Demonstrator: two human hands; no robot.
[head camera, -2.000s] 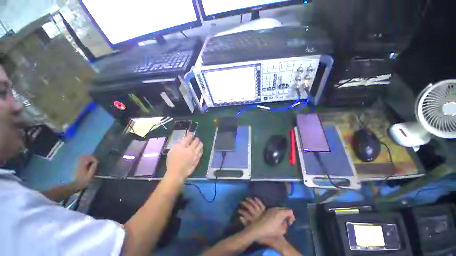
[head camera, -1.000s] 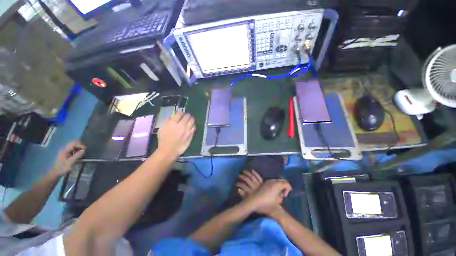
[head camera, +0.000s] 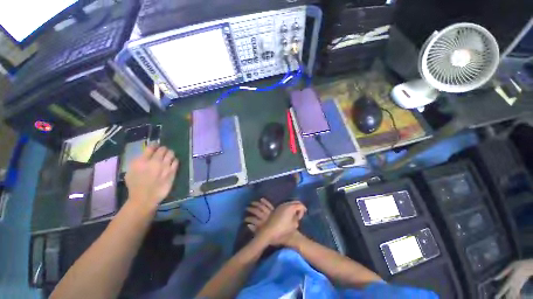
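My left hand [head camera: 286,219] rests over my right wrist, fingers curled; whether it holds anything is unclear. My right hand [head camera: 258,214] lies beside it over my lap, its fingers apart and empty. In front of me, a lit purplish smartphone [head camera: 206,131] lies on the left coupler plate [head camera: 231,149], with a USB cable [head camera: 208,170] at its lower end. Another purplish smartphone [head camera: 310,111] lies on the right coupler plate [head camera: 340,125], also cabled. My hands touch neither phone.
Another person's hand [head camera: 151,172] is on a phone at left, beside two phones [head camera: 104,187]. A mouse [head camera: 272,141] and red strip [head camera: 291,133] lie between the plates. The tester [head camera: 193,58] stands behind, a fan [head camera: 460,57] right. Phone trays [head camera: 374,236] and another hand [head camera: 517,277] are lower right.
The view has turned right and down, so the bench shifts left and more trays show. The left plate's phone changed from dark to lit. My hands keep their pose.
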